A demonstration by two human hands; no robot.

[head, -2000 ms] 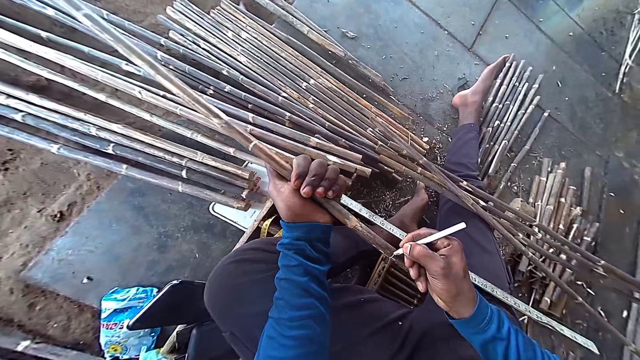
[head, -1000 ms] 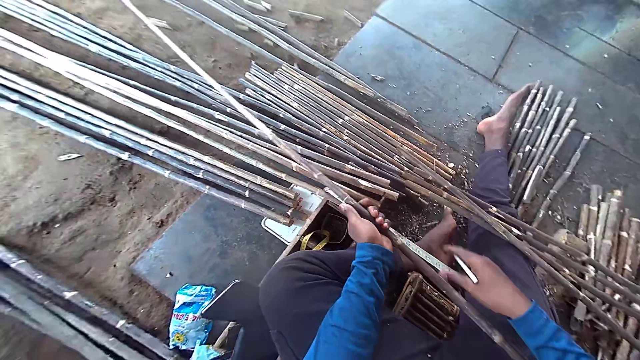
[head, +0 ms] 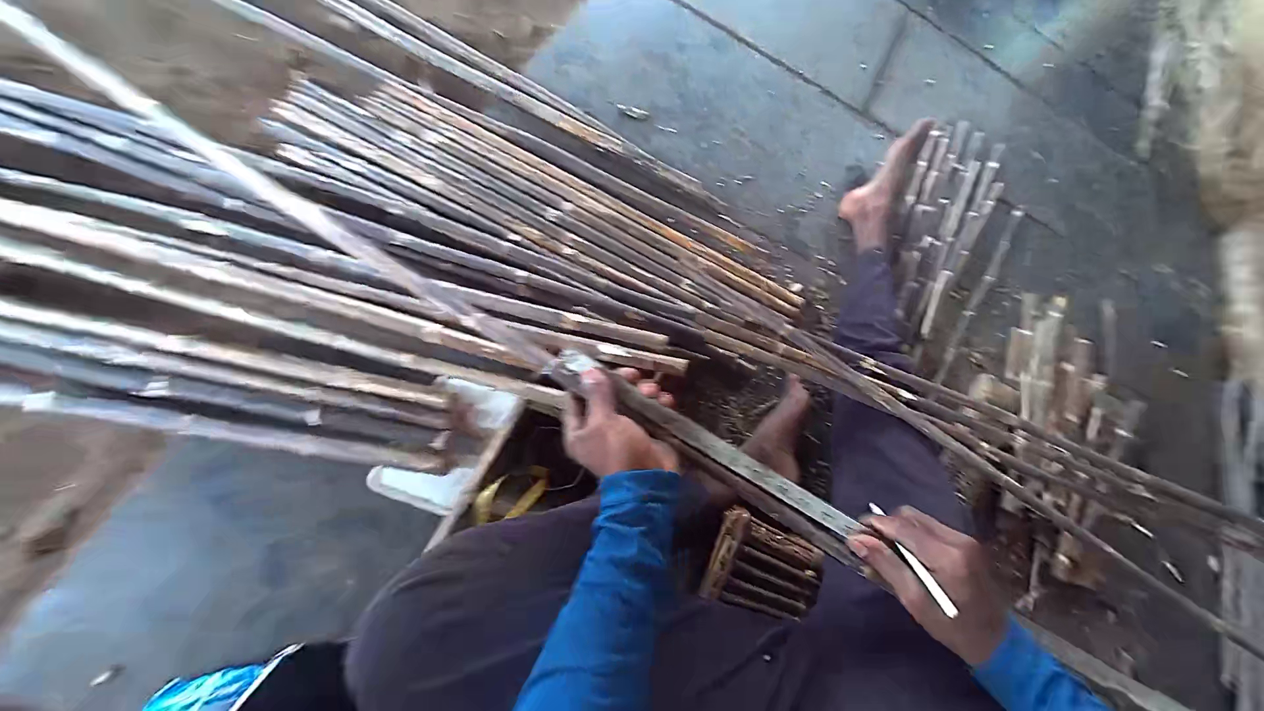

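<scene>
My left hand (head: 614, 427) grips a long bamboo pole (head: 326, 229) together with the upper end of a flat measuring strip (head: 736, 459), which lies along the pole. Lower down, my right hand (head: 938, 573) holds the strip and pole near the strip's lower part. A thin white pen (head: 920, 573) sits between the fingers of that same hand, its tip pointing up and left. Below the pole, a small slatted block of bamboo or wood (head: 765, 565) rests by my lap. The picture is blurred, so the markings on the strip cannot be read.
Long bamboo poles (head: 247, 272) lie across the left and middle. Cut lengths (head: 953, 217) stand by my outstretched foot, with shorter pieces (head: 1052, 385) at right. A wooden box (head: 486, 479) with a yellow coil (head: 513, 494) is beside my left knee. A blue packet (head: 212, 688) lies lower left.
The measuring strip now lies along the pole between both hands; two seconds ago it extended beneath and past my right hand. My right hand has closed on the strip and pole, with the pen kept.
</scene>
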